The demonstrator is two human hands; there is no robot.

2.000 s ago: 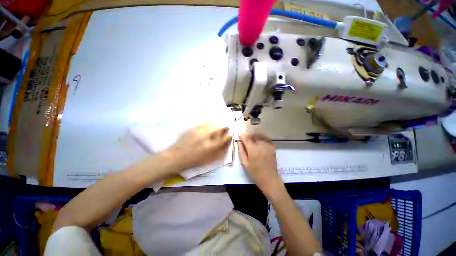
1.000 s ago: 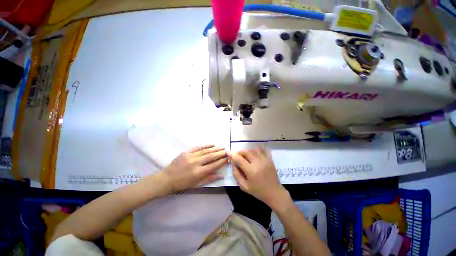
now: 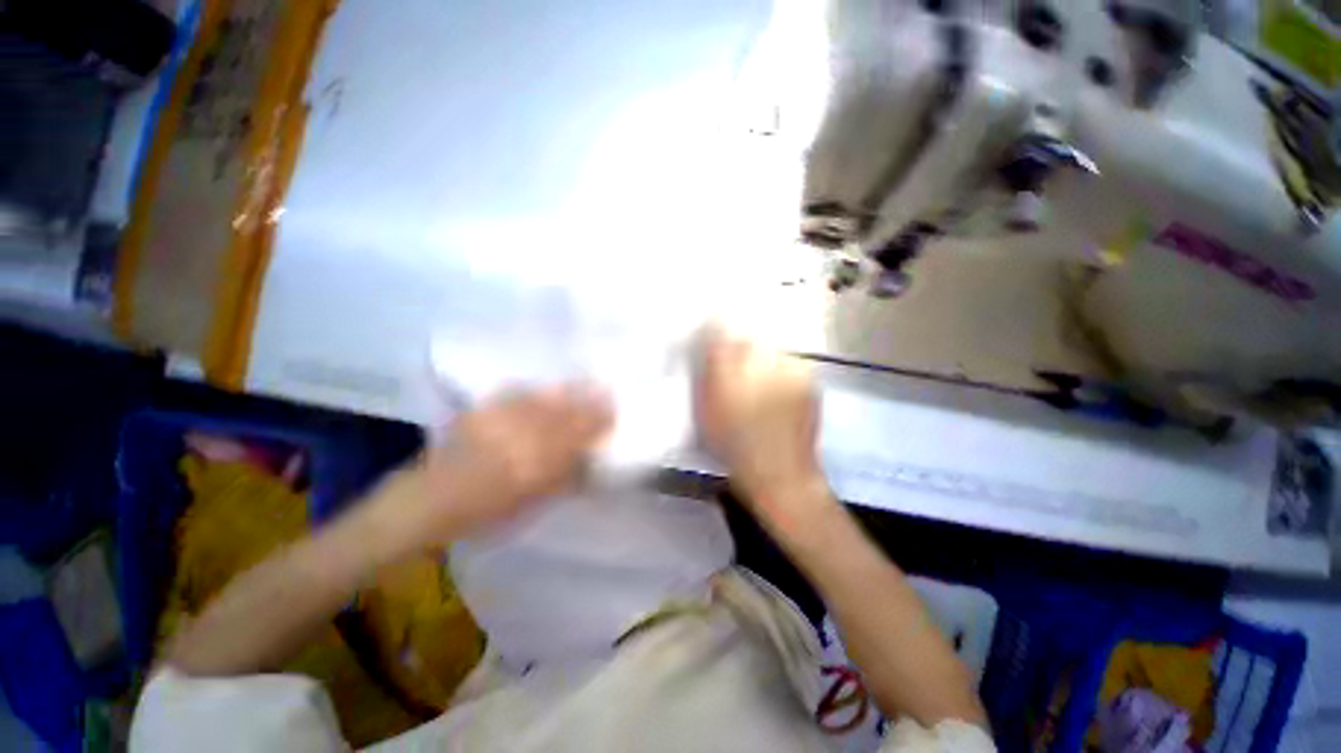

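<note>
A pale cut piece [image 3: 640,405] shows blurred and overexposed between my two hands, at the front edge of the white table. My left hand [image 3: 530,449] grips its left part. My right hand [image 3: 750,397] is at its upper right side, fingers closed on it. Another pale piece [image 3: 588,574] lies on my lap below the table edge. The white sewing machine [image 3: 1206,280] stands to the right. Its presser foot and needle area [image 3: 868,272] is up and right of my right hand, apart from the cloth.
Cardboard with orange tape [image 3: 250,206] lies on the table's left. A blue crate [image 3: 140,486] with mustard cloth [image 3: 235,537] is below left. Another blue crate [image 3: 1272,662] with mustard and pale cloth is below right. A dark tool [image 3: 1103,400] lies under the machine arm.
The view has turned and shifted, so the machine sits further right and tilted. My hands have moved apart, away from the needle area, with the pale piece between them.
</note>
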